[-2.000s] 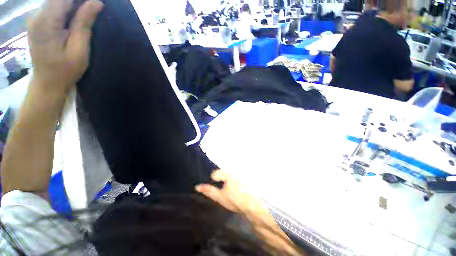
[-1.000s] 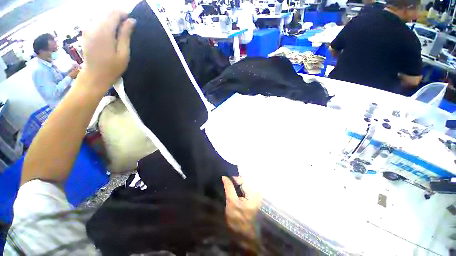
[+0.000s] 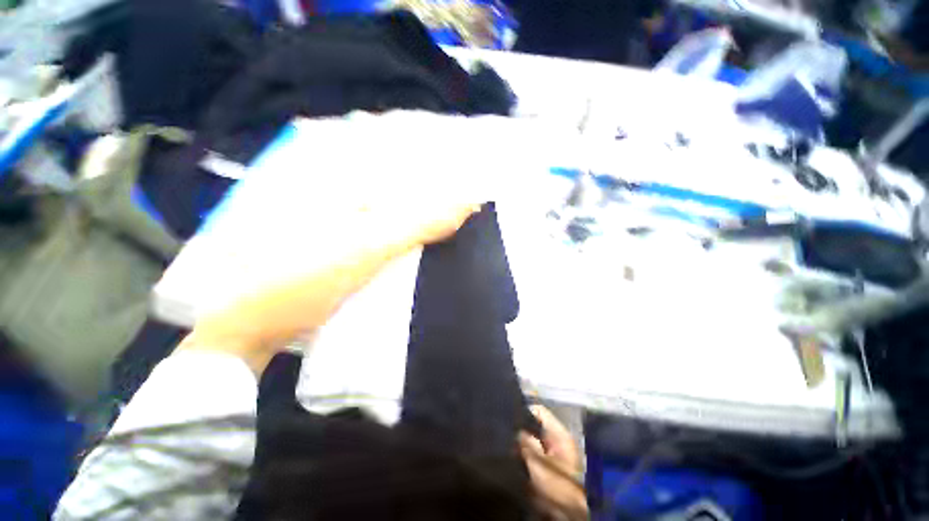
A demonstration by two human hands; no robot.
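Note:
The black cloth piece [image 3: 458, 336] lies as a long strip from the wearer's lap over the front edge onto the white table [image 3: 672, 366]. My left hand [image 3: 448, 226] is at its far end, washed out by glare, with its fingers on the cloth near the machine. My right hand [image 3: 553, 458] holds the strip's right side below the table's front edge. More black cloth [image 3: 346, 463] lies on the lap. The sewing machine head, with a blue stripe [image 3: 662, 193], is beyond and right of the left hand. The picture is blurred; needle and foot cannot be made out.
A dark heap of black work [image 3: 316, 71] lies behind the table at the left. A beige bulging sack or cloth [image 3: 76, 259] stands at the left. Slim upright tools [image 3: 843, 402] and a tan tab [image 3: 810, 358] are at the table's right end. A clear plastic piece [image 3: 698, 51] is at the back.
The view has turned down and right. My left hand has come down from holding the cloth up in the air to the table by the machine, and the cloth now lies lower.

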